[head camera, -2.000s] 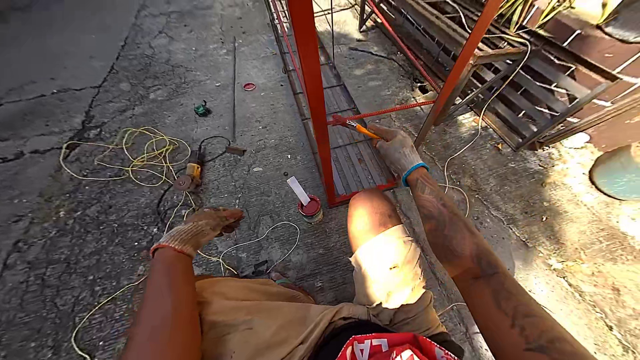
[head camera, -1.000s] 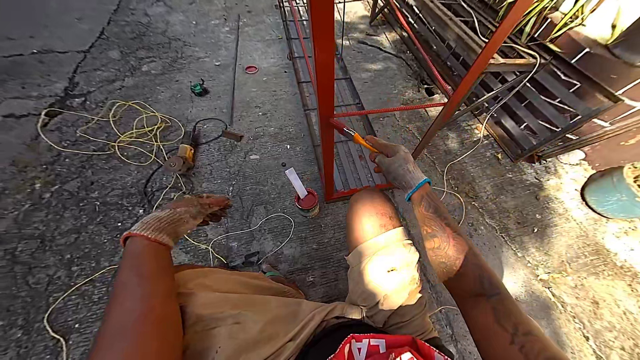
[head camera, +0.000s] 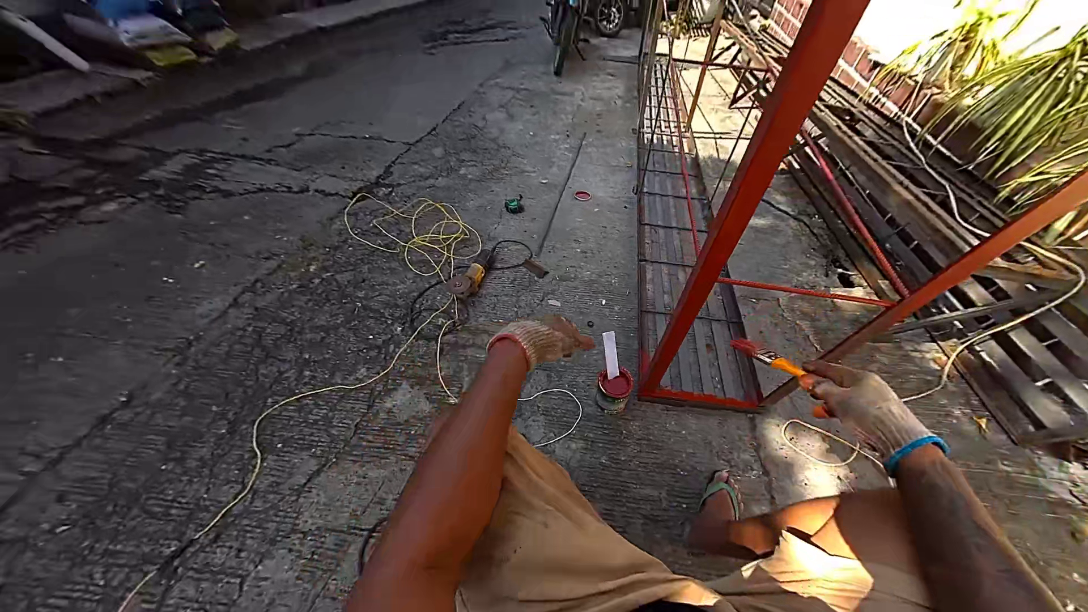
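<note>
My right hand (head camera: 863, 404), in a fingertip-less knit glove, grips a paintbrush (head camera: 778, 360) by its orange handle; the bristles are red and point left, in front of the metal frame. The upright red steel bar (head camera: 748, 187) of that frame (head camera: 697, 396) stands between my hands. My left hand (head camera: 544, 340), gloved the same way, is held out above the ground with nothing seen in it. Just right of it and lower, an opened can of red paint (head camera: 614, 391) stands on the concrete with a white strip (head camera: 610, 353) upright in it.
An angle grinder (head camera: 467, 280) lies at left beside a tangled yellow cord (head camera: 433, 234). A red-stained lid (head camera: 582, 195) and a small green object (head camera: 513, 205) lie farther off. Dark metal grilles (head camera: 1020, 340) lie at right near spiky plants (head camera: 1020, 102). A motorcycle (head camera: 565, 30) stands far ahead.
The brush has moved away from the thin red crossbar it was at, to lower down. My right knee has swung away from the frame's corner. The view has tilted up toward the street.
</note>
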